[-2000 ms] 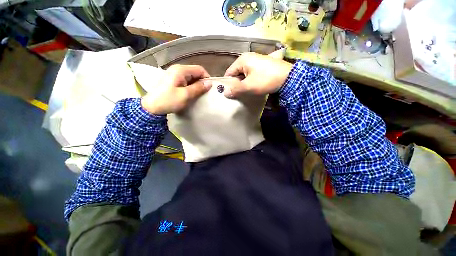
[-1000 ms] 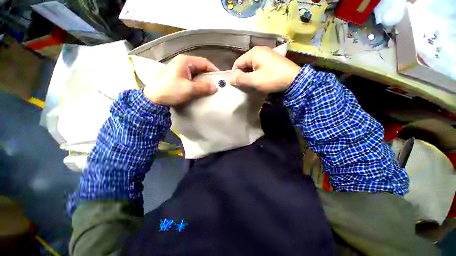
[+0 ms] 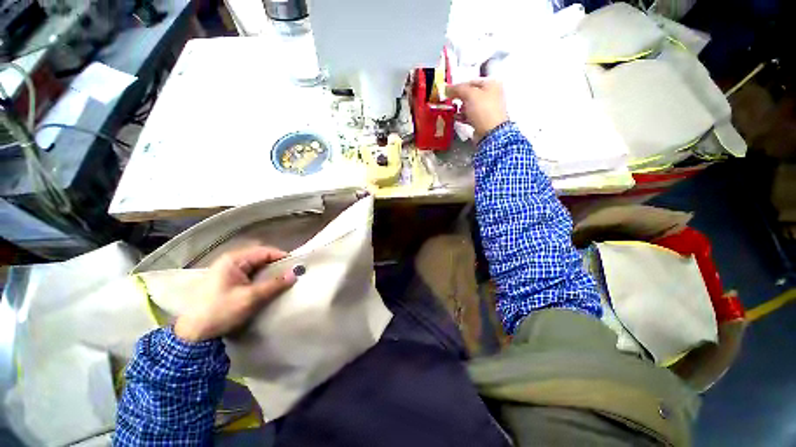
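A beige bag body (image 3: 323,327) with yellow edge binding lies over my lap, its mouth open against the table edge. My left hand (image 3: 240,292) pinches its top edge between thumb and fingers. A dark snap button (image 3: 299,271) shows on the cloth at my left thumb tip. My right hand (image 3: 478,103) is off the bag, at the top of an upright red holder (image 3: 434,118). Its fingertips are at a pale yellow strip there; whether they grip it is unclear.
A grey-white machine head (image 3: 380,35) overhangs the yellow base (image 3: 381,164). A round parts dish (image 3: 299,154) is left of it. Stacked bags (image 3: 650,96) are at the bench right, more at far left. A carton of bags (image 3: 668,301) is on the floor at right.
The view has shifted to show more bench. My right hand has let go of the bag and moved forward right to the red holder. My left hand still holds the bag's edge.
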